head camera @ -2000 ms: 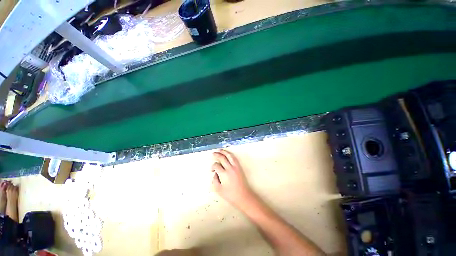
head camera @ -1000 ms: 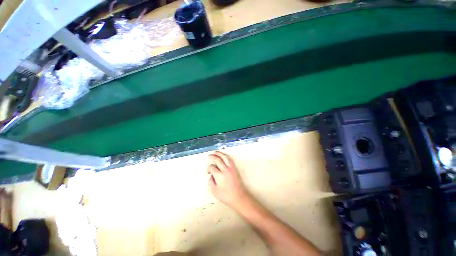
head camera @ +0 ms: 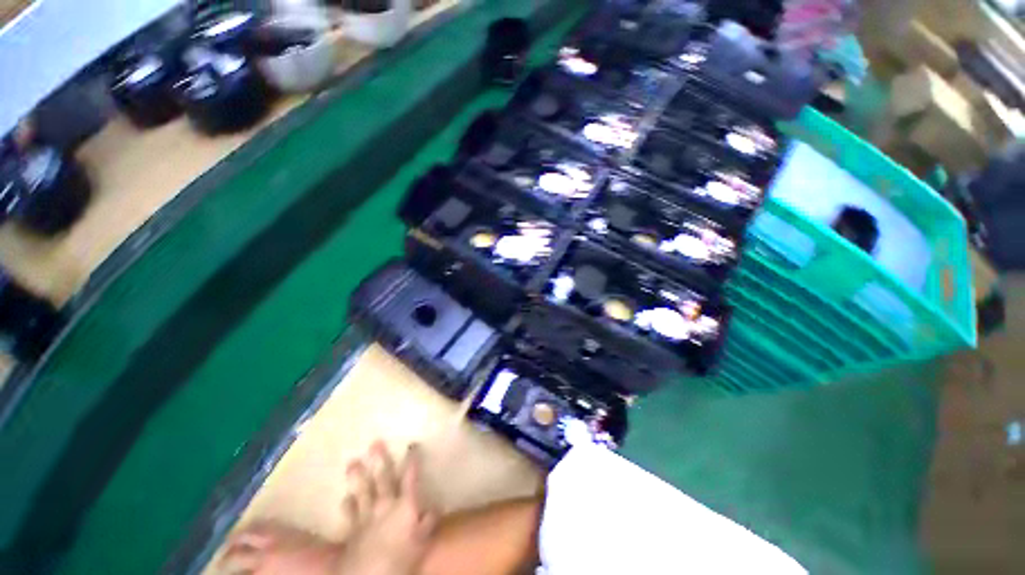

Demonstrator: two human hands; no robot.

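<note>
My left hand (head camera: 386,502) is low in the view, fingers spread, lying across my right forearm; nothing shows in it. My right hand (head camera: 268,550) rests on the tan bench (head camera: 388,410) at the bottom edge, partly cut off and blurred, fingers loosely bent, with no object visible in it. Past the hands stand rows of black base housings. The nearest closed-side housing (head camera: 422,320) shows a round opening; an open housing (head camera: 540,413) beside it shows a small round tan part and shiny parts inside. My white sleeve (head camera: 641,517) covers the bottom centre.
The green conveyor belt (head camera: 242,326) runs along the left, with a black cylinder (head camera: 507,51) at its far part. Black drum units (head camera: 225,90) and pale round items (head camera: 298,51) stand on the upper-left shelf. A green crate (head camera: 888,264) is right of the housings. Cartons (head camera: 939,107) lie behind.
The view has swung right, bringing the housing rows and green crate into sight. My left hand, earlier barely visible at the bottom edge, now lies over my right forearm.
</note>
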